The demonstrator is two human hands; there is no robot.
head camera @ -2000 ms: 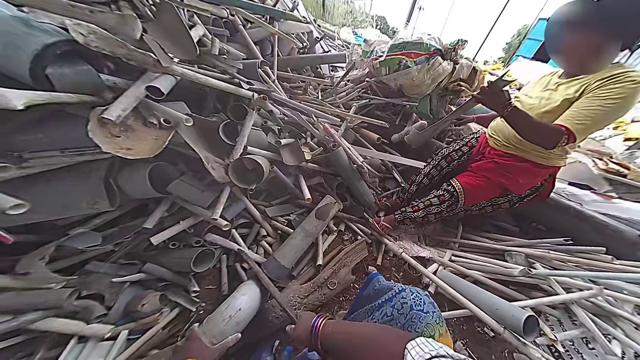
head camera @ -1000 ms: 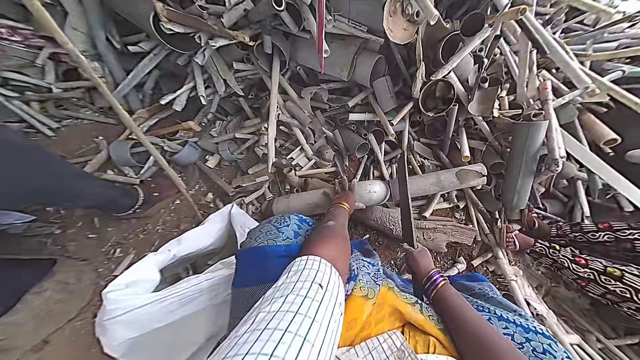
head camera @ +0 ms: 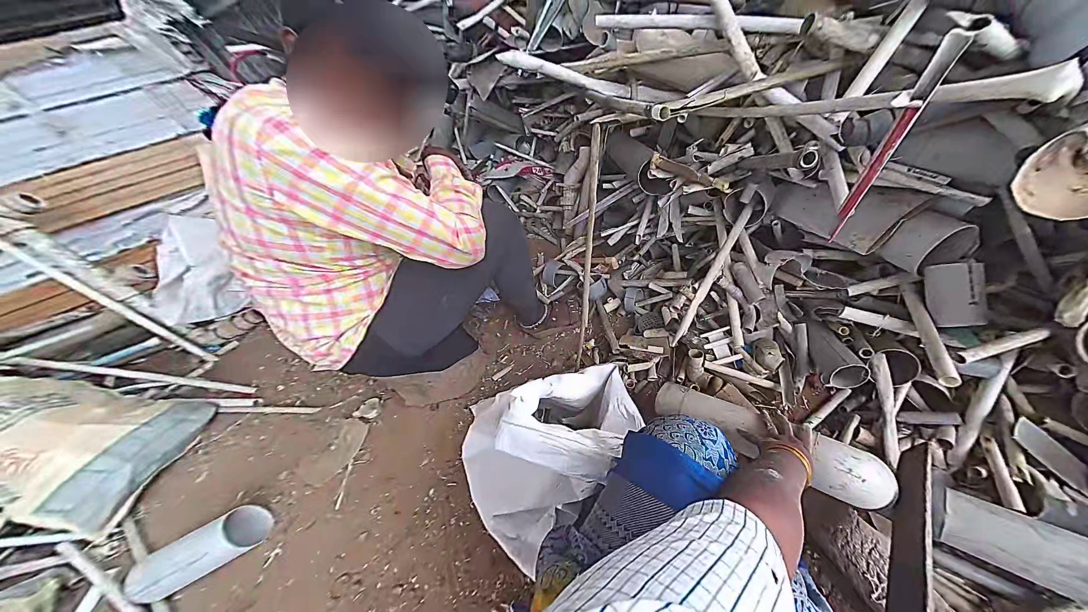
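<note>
My left hand [head camera: 786, 442], with a yellow bangle at its wrist, lies over a pale plastic pipe [head camera: 846, 476] and grips it. The pipe's right end looks rounded, and it lies by a wooden log [head camera: 854, 548]. To its right, a long flat dark blade [head camera: 909, 535] points upward from the bottom edge. My right hand is out of view. An open white sack [head camera: 527, 463] stands left of my blue patterned garment [head camera: 693, 442]. Beyond the blade is a thick grey pipe [head camera: 1011, 540].
A large heap of pipe scraps [head camera: 756, 280] fills the back and right. A co-worker [head camera: 340, 221] in a checked shirt sits at upper left. A thin stick [head camera: 589, 246] leans upright beyond the sack. A cut grey pipe [head camera: 200, 552] lies on the dirt ground at lower left.
The view has swung left, bringing the seated co-worker into sight. My right hand, seen at the blade's lower end one second ago, is out of view. My left hand stays on the pipe.
</note>
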